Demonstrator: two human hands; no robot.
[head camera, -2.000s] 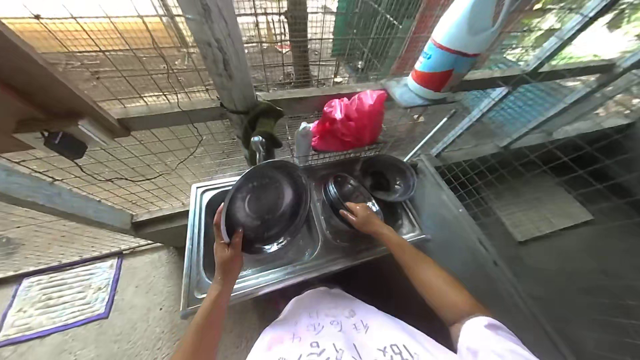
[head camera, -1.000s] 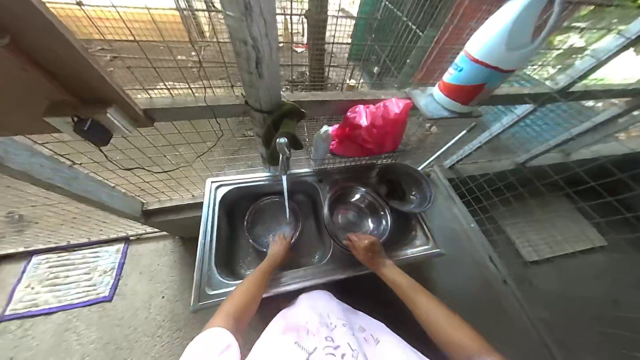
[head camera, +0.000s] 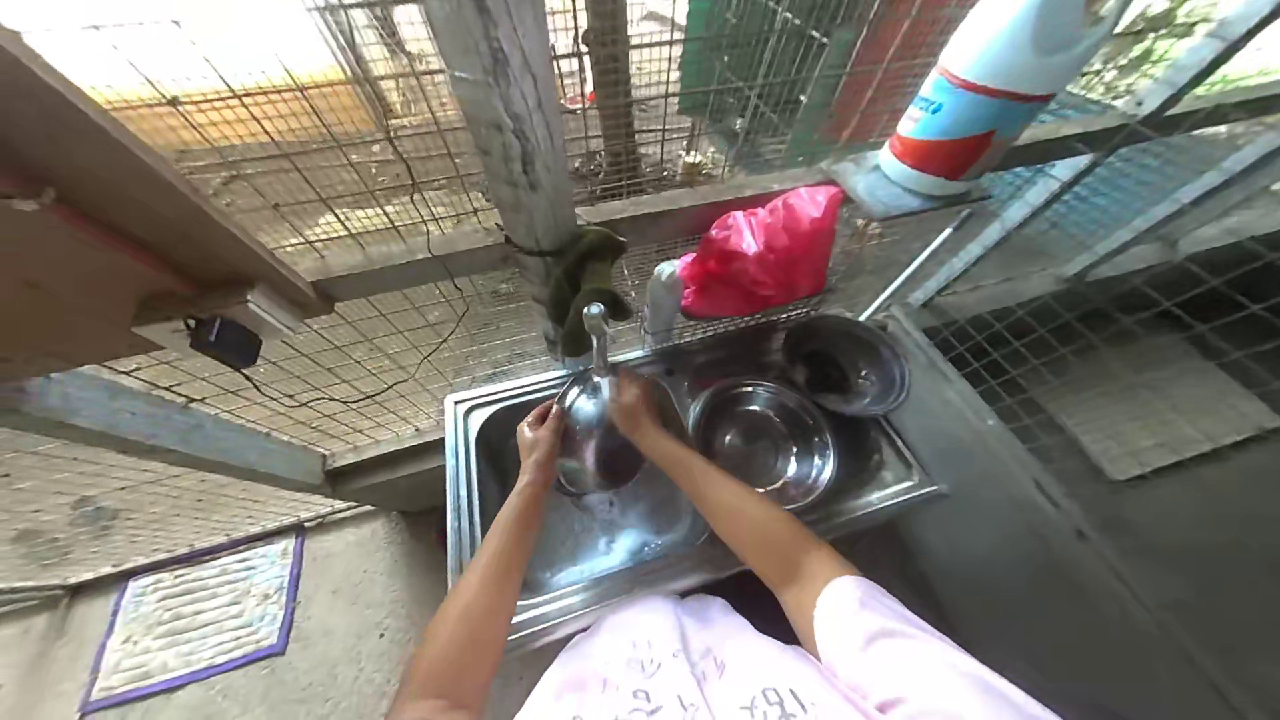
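A shiny metal bowl (head camera: 590, 450) is held up on edge in the left basin of the stainless steel sink (head camera: 620, 570), under the faucet (head camera: 597, 335). My left hand (head camera: 541, 437) grips its left rim. My right hand (head camera: 634, 405) lies on the bowl's surface, blurred, near the water stream; its fingers are hard to make out. A second metal bowl (head camera: 763, 440) rests to the right, with a dark translucent basin (head camera: 846, 364) behind it.
Behind the sink are a pink plastic bag (head camera: 765, 255), a pale bottle (head camera: 663, 300) and a dark green cloth (head camera: 585, 285) on the post. A large white jug (head camera: 970, 100) stands on a small ledge. A wire mesh wall runs behind. On the left hangs a black adapter (head camera: 226, 341).
The metal bowl was low in the left basin a second ago and is now raised and tilted at the faucet. My right hand has left the right bowl and moved to the raised one.
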